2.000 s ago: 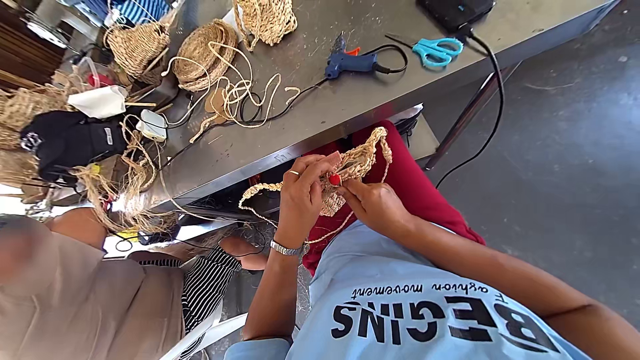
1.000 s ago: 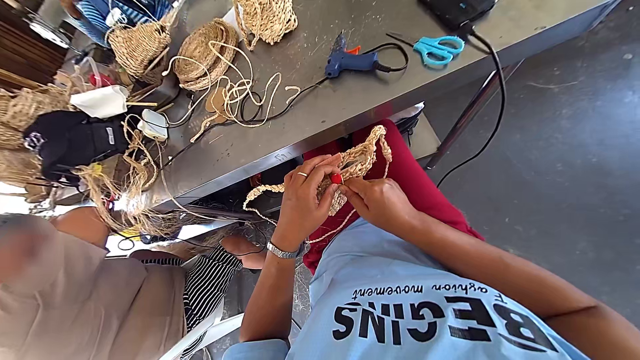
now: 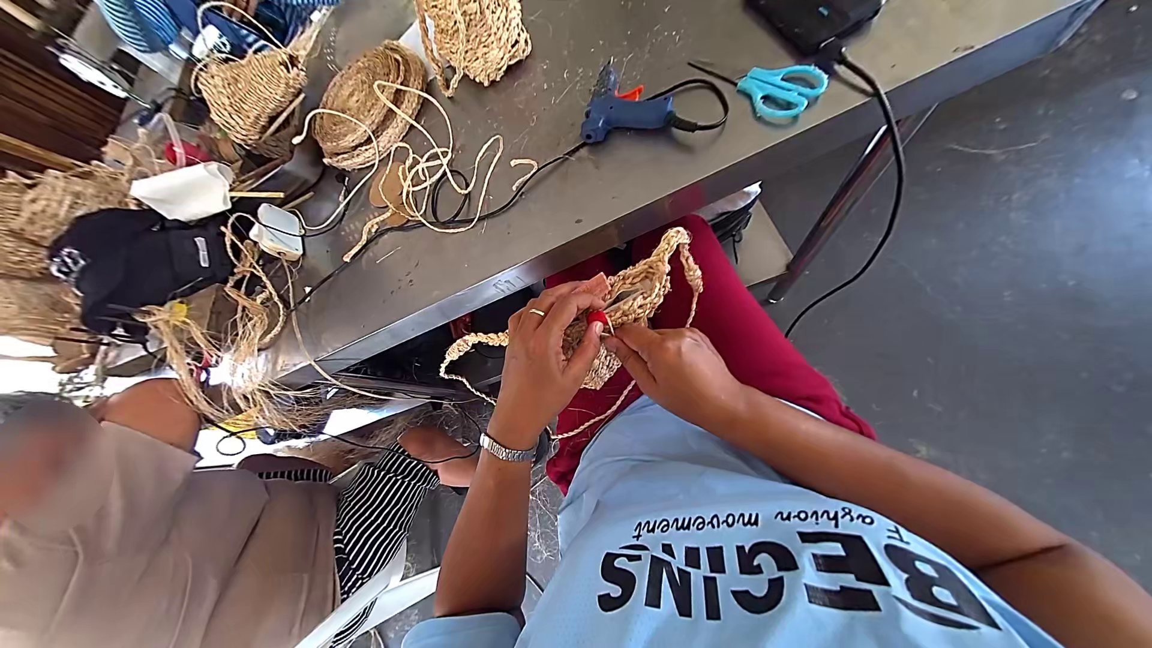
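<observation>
Over my lap, my left hand point(image 3: 551, 346) grips a small woven natural-fibre piece point(image 3: 643, 283) with a braided fibre strap point(image 3: 479, 340) trailing to the left. Something small and red point(image 3: 598, 318) shows at the left fingertips; what it is I cannot tell. My right hand point(image 3: 679, 369) is close against the left, its thumb and index finger pinched at the lower edge of the weave, beside the red spot. A thin cord hangs in a loop below both hands. What the right fingertips pinch is too small to make out.
On the metal table point(image 3: 540, 207) lie a blue glue gun point(image 3: 630, 112), turquoise-handled scissors point(image 3: 781, 92), a coiled fibre mat point(image 3: 369, 108), woven pouches point(image 3: 252, 94), loose cords and a black bag point(image 3: 144, 270). A black cable point(image 3: 891, 180) hangs off the edge. A person point(image 3: 162, 540) sits at left.
</observation>
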